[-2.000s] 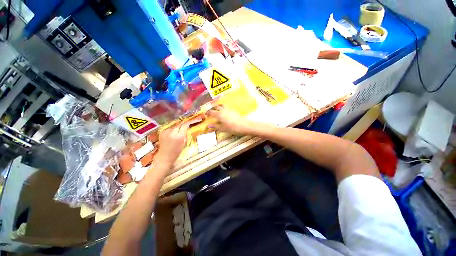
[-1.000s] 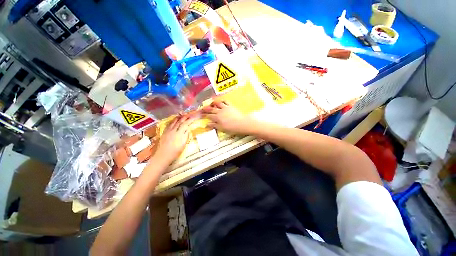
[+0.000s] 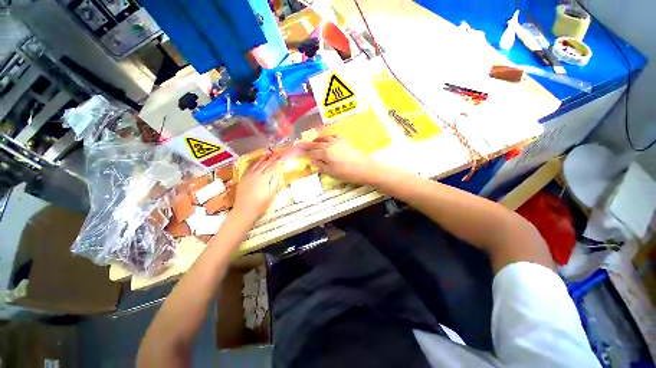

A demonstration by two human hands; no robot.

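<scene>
My left hand (image 3: 258, 182) and my right hand (image 3: 335, 157) reach under the front edge of the blue press (image 3: 237, 43), fingertips close together at its bed. Whether the fingers hold a piece cannot be seen clearly. A pale leather piece (image 3: 307, 188) lies on the table edge between my hands. Brown and pale leather pieces (image 3: 210, 190) lie in a loose pile left of my left hand. The yellow sheet (image 3: 365, 131) shows right of the press head.
A crumpled clear plastic bag (image 3: 124, 208) lies at the left. A small carton (image 3: 231, 313) with pale pieces is below the table edge. A red-handled tool (image 3: 466, 92), a brown piece (image 3: 506, 73) and tape rolls (image 3: 572, 50) are at the right. Warning signs (image 3: 339, 95) flank the head.
Two seconds ago a brown piece showed between my fingers; it is no longer clearly visible. My hands stay at the press bed. The camera view has shifted slightly.
</scene>
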